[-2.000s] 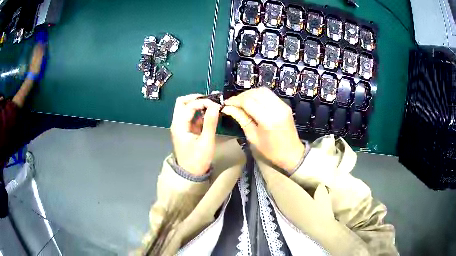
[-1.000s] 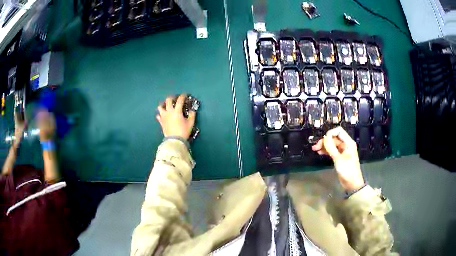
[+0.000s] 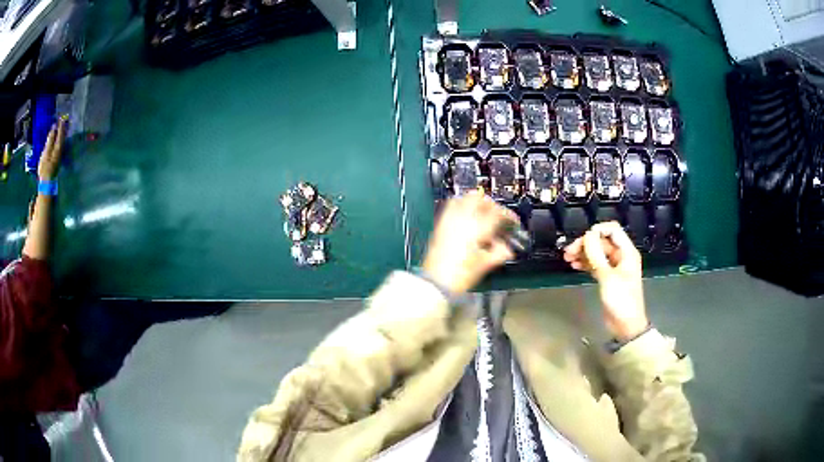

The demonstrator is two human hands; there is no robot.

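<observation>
A black component tray (image 3: 435, 99) lies on the green mat, with circuit board modules (image 3: 498, 121) in its upper three rows; two pockets at the right of the third row are empty. My left hand (image 3: 470, 242) is over the tray's lower left, blurred, with a dark module (image 3: 516, 239) at its fingertips. My right hand (image 3: 611, 257) is over the tray's lowest row, fingertips pinched around a tiny pale piece (image 3: 562, 242) too small to identify. A small cluster of loose modules (image 3: 308, 222) lies on the mat left of the tray.
A black tray stack (image 3: 784, 180) stands at the right. Another filled tray (image 3: 237, 34) is at the upper left. Two small pieces (image 3: 612, 15) lie behind the working tray. A metal bracket (image 3: 346, 25) stands near the back. A coworker's arm (image 3: 42, 212) is at the left.
My left hand has moved right from the loose modules to the tray, now with a module in its fingers. Fewer modules lie in the cluster than two seconds ago. My right hand stays over the tray.
</observation>
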